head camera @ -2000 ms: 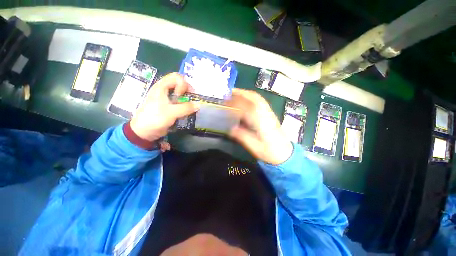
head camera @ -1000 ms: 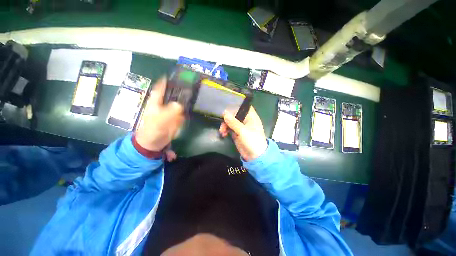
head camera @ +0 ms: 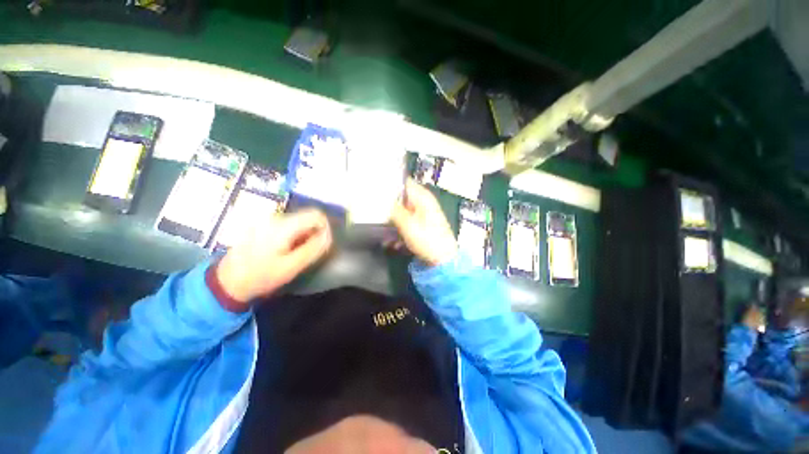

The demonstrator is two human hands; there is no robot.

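Observation:
My right hand [head camera: 420, 222] grips the right edge of a phone unit [head camera: 374, 173] held in front of me. Its face is washed out by white glare, so its details are hidden. My left hand [head camera: 273, 257] is at lower left, fingers curled, near the phone's lower left; blur hides whether it touches or holds anything. The blue tray [head camera: 310, 164] of white pieces is partly behind the held phone. A clear-edged phone [head camera: 248, 211] lies just beyond my left hand, partly covered by it.
A dark phone [head camera: 121, 164] overlaps the white sheet [head camera: 71, 120]; another phone [head camera: 200, 193] is beside it. Several phones [head camera: 523, 241] lie right. Beyond are the white divider [head camera: 222, 75], taped post [head camera: 559, 124] and belt items. Black trays [head camera: 696, 319] and a person's blue sleeve [head camera: 750, 355] are far right.
The held phone has turned from crosswise to more upright, with glare on it. My left hand has moved down and left of it. A phone beside my left hand has come into view. The view has shifted.

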